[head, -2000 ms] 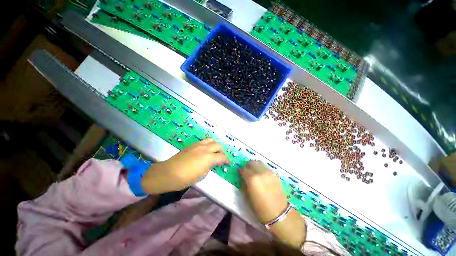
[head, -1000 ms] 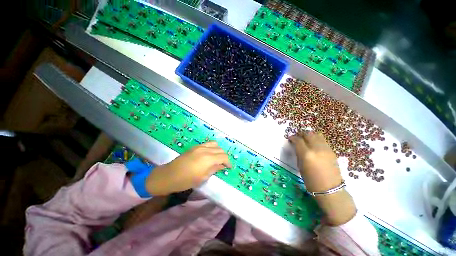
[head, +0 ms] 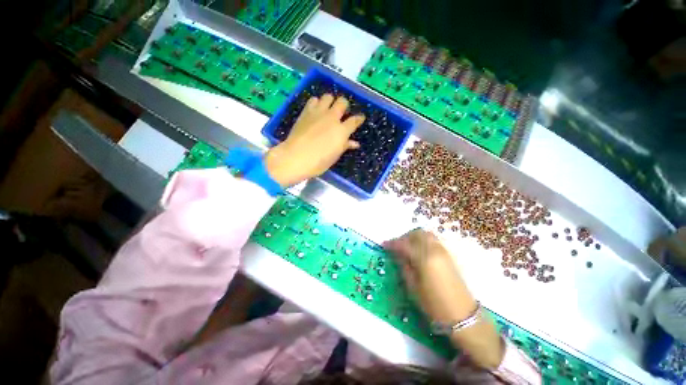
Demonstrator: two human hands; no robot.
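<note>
My left hand (head: pixel 320 139), with a bright blue band on the wrist, reaches into the blue parts tray (head: pixel 340 186). Its fingers are spread on the black components (head: pixel 383 143); whether it holds any cannot be told. My right hand (head: pixel 429 274), with a thin bracelet, is over the green circuit board panel (head: pixel 338 265) near its far edge. Its fingers are blurred and any small part in them cannot be made out. The board panel lies in the rail, partly hidden by my left sleeve and right hand. Copper-coloured components (head: pixel 470 197) lie loose on the white surface right of the tray.
Other green boards lie behind the tray at left (head: pixel 218 66) and beyond the rail (head: pixel 440 96). A grey metal rail edge (head: pixel 98 154) runs along the near side. A white round object (head: pixel 672 310) and a second blue tray (head: pixel 663 359) are at the right. A person's hand shows at the right edge.
My left hand has moved from the board up into the blue tray. My right hand went from the board to the copper-coloured components, then back over the board.
</note>
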